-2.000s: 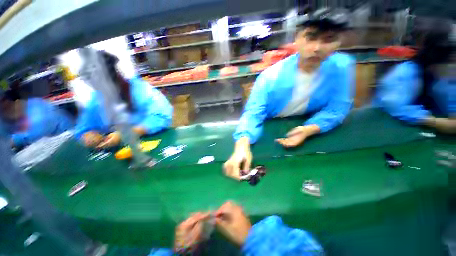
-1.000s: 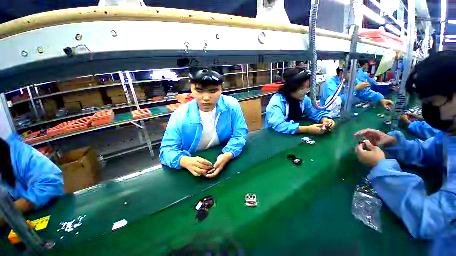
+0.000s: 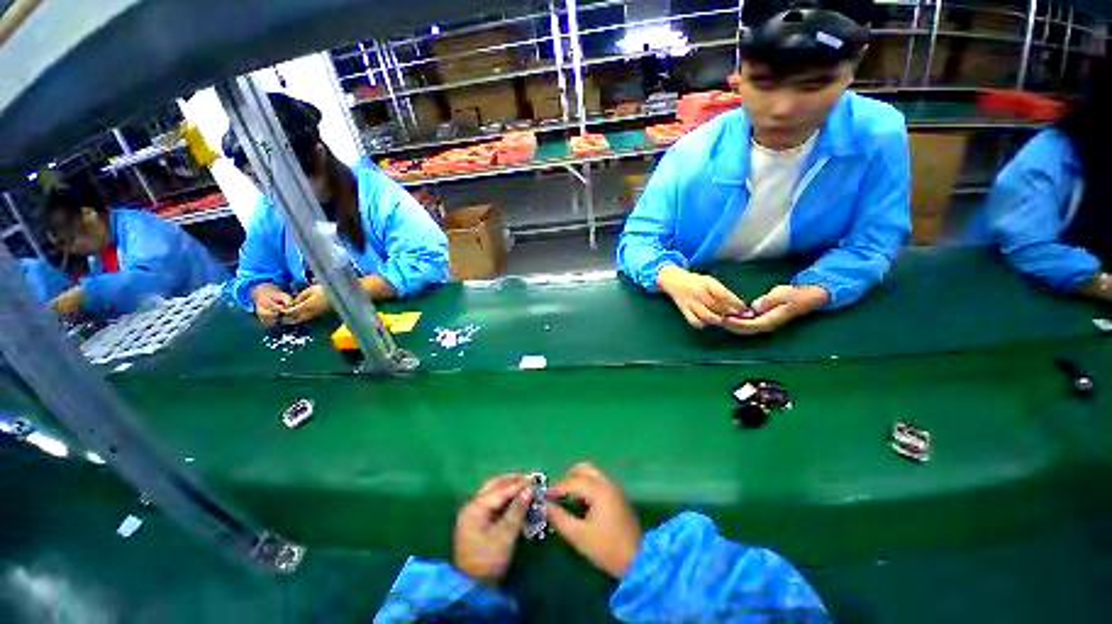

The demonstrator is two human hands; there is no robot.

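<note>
My left hand point(image 3: 490, 528) and my right hand point(image 3: 596, 522) are bare and meet at the bottom centre, at the near edge of the green belt. Between their fingertips is a small silver and dark part-assembled device point(image 3: 537, 507), upright on its long side. The left fingers grip its left side. The right thumb and finger are at its right side. Its finer details are too small to tell.
On the belt point(image 3: 585, 433) lie a silver unit point(image 3: 298, 413), dark pieces point(image 3: 759, 401), another silver unit point(image 3: 910, 441) and a black piece point(image 3: 1077, 379). Metal posts point(image 3: 311, 232) slant at left. A person point(image 3: 762, 183) works opposite, beside a white label point(image 3: 532, 362).
My hands, out of view one second ago, are back in view with the device. The view has swung left. The person opposite has drawn the reaching hand back from the dark pieces since two seconds ago.
</note>
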